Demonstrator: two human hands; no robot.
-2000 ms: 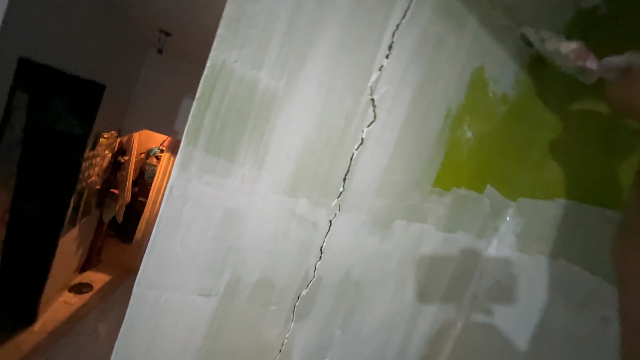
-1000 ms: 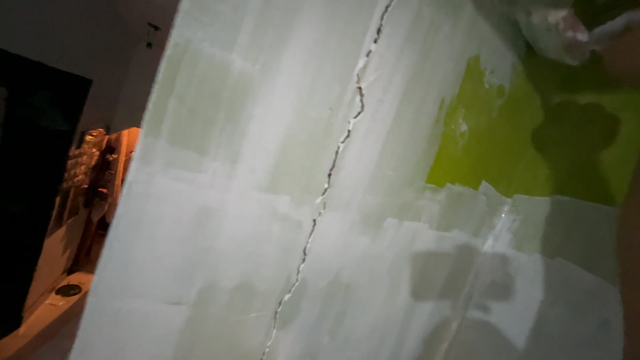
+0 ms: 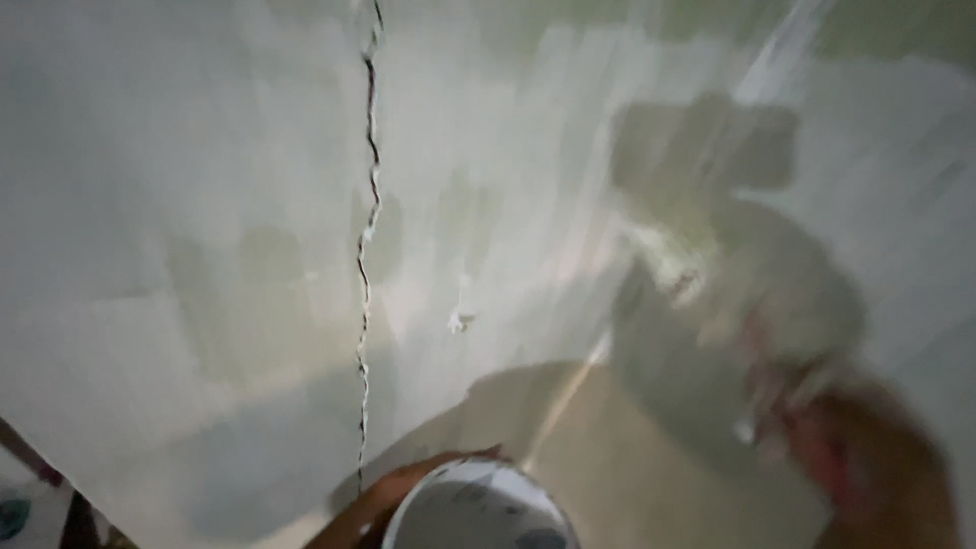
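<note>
My left hand (image 3: 396,488) is wrapped around a round white bucket (image 3: 488,503) at the bottom middle, its inside smeared with whitish material. On the right, my right hand (image 3: 831,435) is blurred by motion and closed on the reddish handle of a tool, possibly a paint brush (image 3: 679,267), with a whitish, blurred head. Whether the tool touches the wall cannot be told. Behind both hands is a wall (image 3: 267,175) with streaky white coating over green. A jagged dark crack (image 3: 371,137) runs down it, left of the tool and above the left hand.
A small white chipped spot (image 3: 460,320) marks the wall right of the crack. The wall's edge (image 3: 84,496) slants at the lower left, with dark and teal objects beyond it. Shadows of a head and arm fall across the wall.
The view has swung down and left the doorway out. The bucket and my left hand have come into view. My right hand and its tool, at the upper right edge before, are now lower before the wall.
</note>
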